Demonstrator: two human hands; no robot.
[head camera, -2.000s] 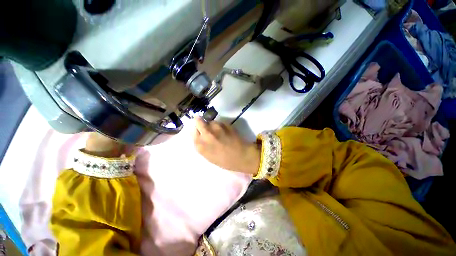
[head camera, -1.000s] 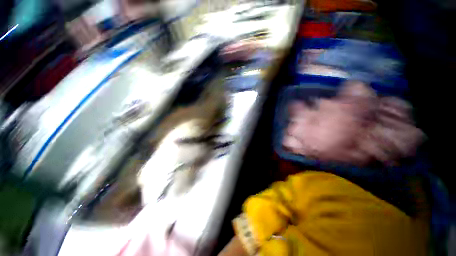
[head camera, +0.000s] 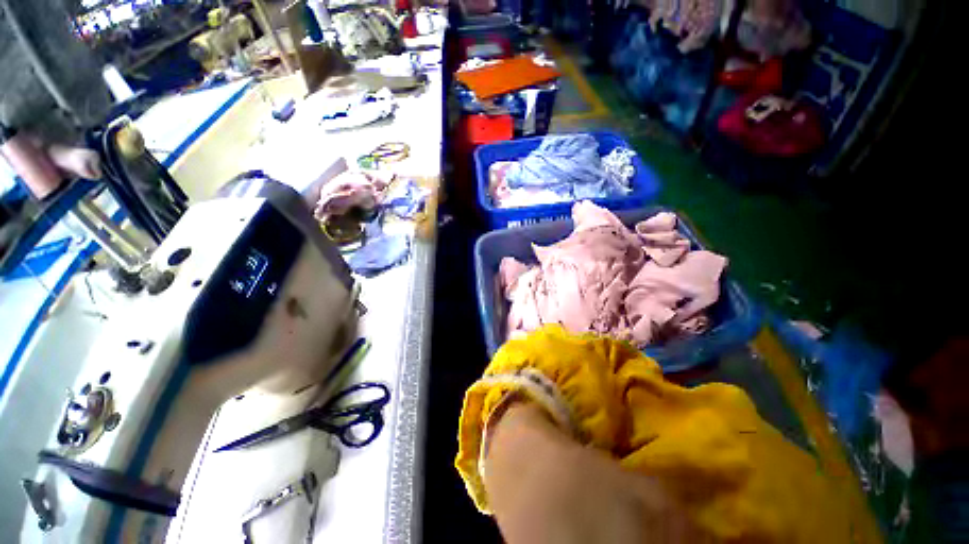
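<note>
Bare skin of my right hand or wrist shows large at the bottom edge, below a bunched yellow sleeve. It is cut off by the edge and no fingers can be made out. My left hand is out of the picture. The white sewing machine head, with a dark display panel, stands at the left. Black scissors lie on the white machine bed to its right. Pink fabric pieces are heaped in a grey-blue bin right of the table.
A bright blue basket with light blue and pale pieces stands beyond the bin. An orange flat item lies farther back. Small pink and blue pieces lie on the table. The green floor shows at the right.
The view has swung up and to the right, away from the needle area. My left hand and the pink cloth under both hands have left the picture. My right arm is now raised close to the camera.
</note>
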